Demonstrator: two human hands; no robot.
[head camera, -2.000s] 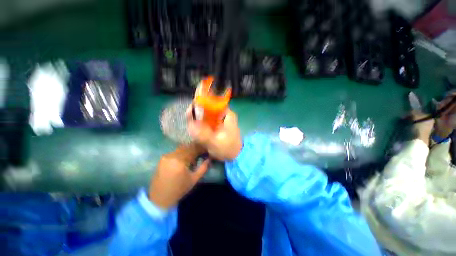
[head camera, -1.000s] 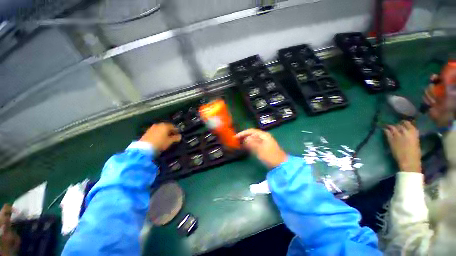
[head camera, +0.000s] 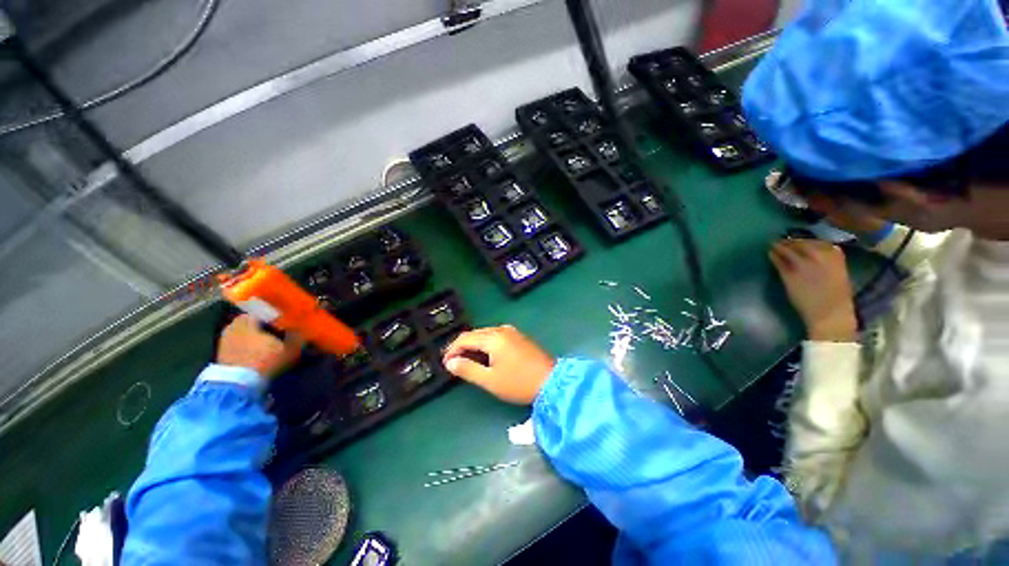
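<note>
The near black parts tray (head camera: 387, 370) lies slanted on the green mat with small units in its pockets. My right hand (head camera: 503, 363) has thumb and fingers on its right edge. My left hand (head camera: 255, 348) is at its left end, its fingertips hidden behind the orange electric screwdriver (head camera: 293, 307). The screwdriver hangs tilted on a black cord over the tray. The round screw dish (head camera: 310, 514) is at lower left, with a single black unit (head camera: 373, 551) to its right, cut off by the frame.
Another filled tray (head camera: 371, 265) lies behind. More trays (head camera: 498, 210) stand toward the back rail. Scattered silvery strips (head camera: 664, 332), thin metal pieces (head camera: 470, 473) and a white scrap (head camera: 521, 433) lie rightward. A neighbour in a blue cap (head camera: 885, 88) leans in at right. White cloth (head camera: 97, 536) is lower left.
The view has shifted rightward. My right hand has left the screwdriver and is at the tray's right edge. The screwdriver now hangs in front of my left hand. The neighbour's head has come into view.
</note>
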